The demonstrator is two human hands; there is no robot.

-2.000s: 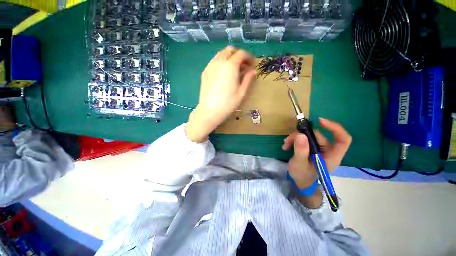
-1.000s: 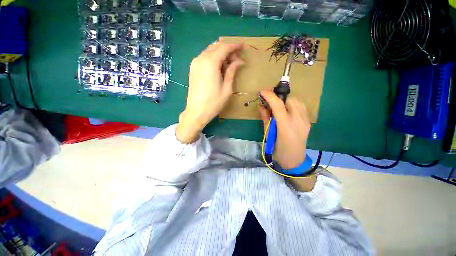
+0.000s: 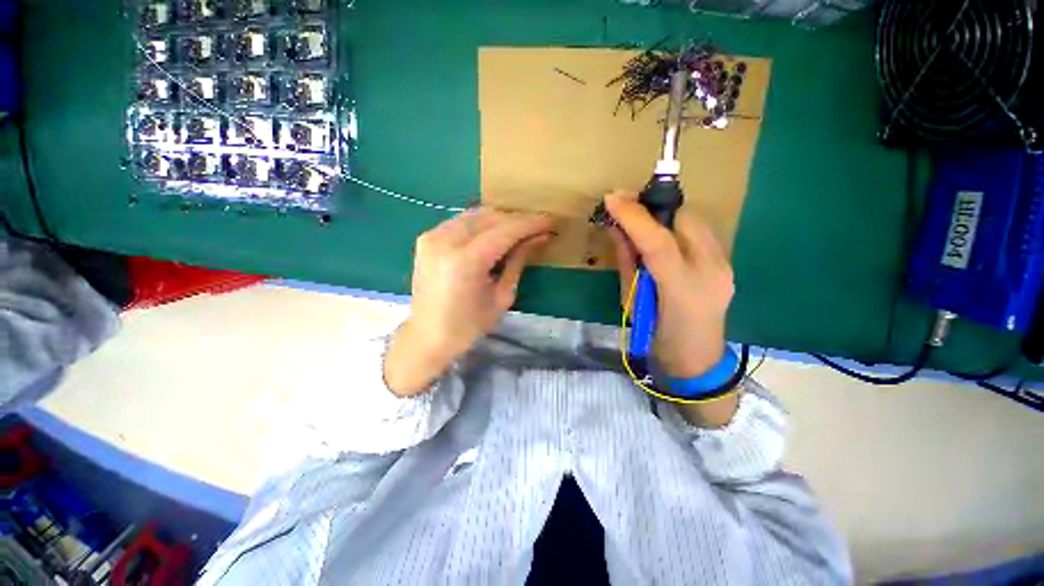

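My right hand [image 3: 681, 280] is shut on the soldering iron [image 3: 670, 149], its tip pointing away from me over the component pile. My right thumb and finger also pinch a small dark circuit board [image 3: 600, 214]. My left hand [image 3: 458, 280] is low at the left edge of the tan work board [image 3: 538, 126], fingertips close together. The thin solder wire [image 3: 395, 195] runs from the left tray into my left hand; its end is not clear. The pile of dark-leaded components [image 3: 693, 86] lies at the board's upper right. A small dark bead [image 3: 592, 261] lies near the board's front edge.
A clear blister tray [image 3: 235, 109] of modules lies at left. The edge of more trays [image 3: 790, 9] shows at top. A black fan [image 3: 956, 57] and blue soldering station [image 3: 985, 240] stand at right. Another person's sleeve [image 3: 46, 326] shows at far left.
My left hand has lowered toward me, beside the board's front edge. Over two seconds my right hand has turned the iron tip-away and taken the small circuit board. The whole view has shifted.
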